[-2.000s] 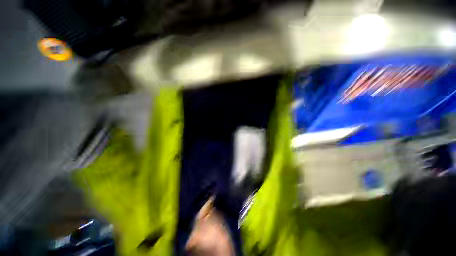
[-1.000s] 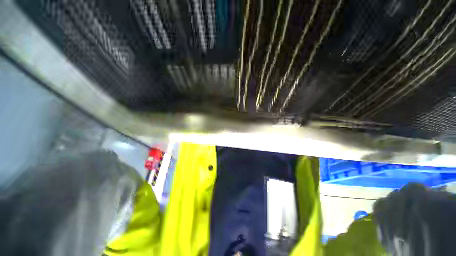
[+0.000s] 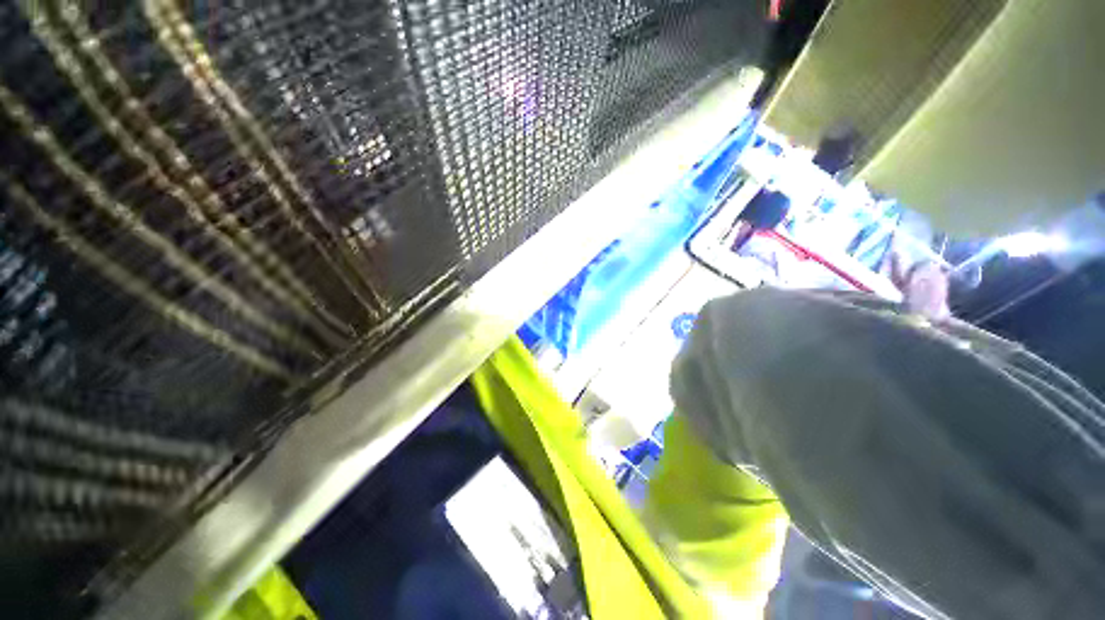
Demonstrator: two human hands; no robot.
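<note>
The black mesh conveyor belt (image 3: pixel 521 121) fills the upper left, with long brownish lines across it. The cream side rail (image 3: pixel 364 424) runs diagonally along its edge, close to my body. My right arm in a grey sleeve (image 3: pixel 897 424) reaches out to the right. A small, blurred pinkish shape (image 3: pixel 927 291) beyond the sleeve may be my right hand; its fingers and any hold cannot be made out. A thin red strip (image 3: pixel 830 260) lies near it. My left hand is not in view.
A blue bin (image 3: pixel 606 285) is beside the rail, right of the belt. A large cream housing (image 3: pixel 1006 121) stands at the upper right. My yellow-green and dark garment (image 3: pixel 557 460) is at the bottom centre.
The view has turned, so the belt is now at the upper left and the rail runs diagonally. The right sleeve shows larger and stretches right. The left sleeve has left the picture.
</note>
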